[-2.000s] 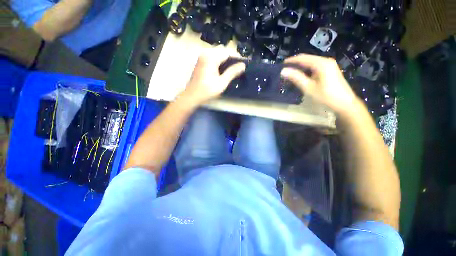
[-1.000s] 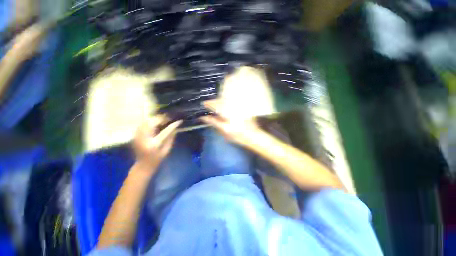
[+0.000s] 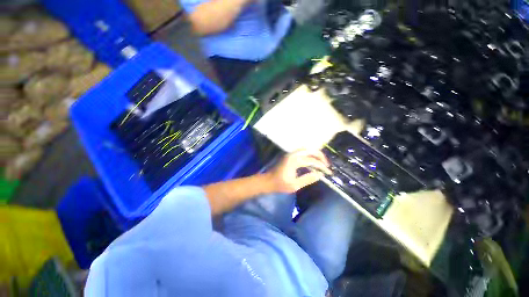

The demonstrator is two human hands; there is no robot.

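A black power strip housing (image 3: 362, 174) lies on the pale board (image 3: 420, 217), slanting from upper left to lower right. Its open back faces up, with shiny metal bits inside, a yellow wire at the upper left and a small green part (image 3: 384, 205) at the lower right end. My left hand (image 3: 303, 170) is at the housing's near left edge, with curled fingers and thumb on it. The fingertips are partly blurred. My right hand is out of the picture.
Black socket inserts (image 3: 441, 116) heap behind and right of the board. Left of my legs stands a blue bin (image 3: 95, 148) with black strips, yellow wires and a clear bag. A coworker's arm (image 3: 214, 17) shows at the top.
The view has swung left, bringing the blue bin fully in. The housing, earlier between both hands with its face visible, now lies open back up. My right hand has left the picture.
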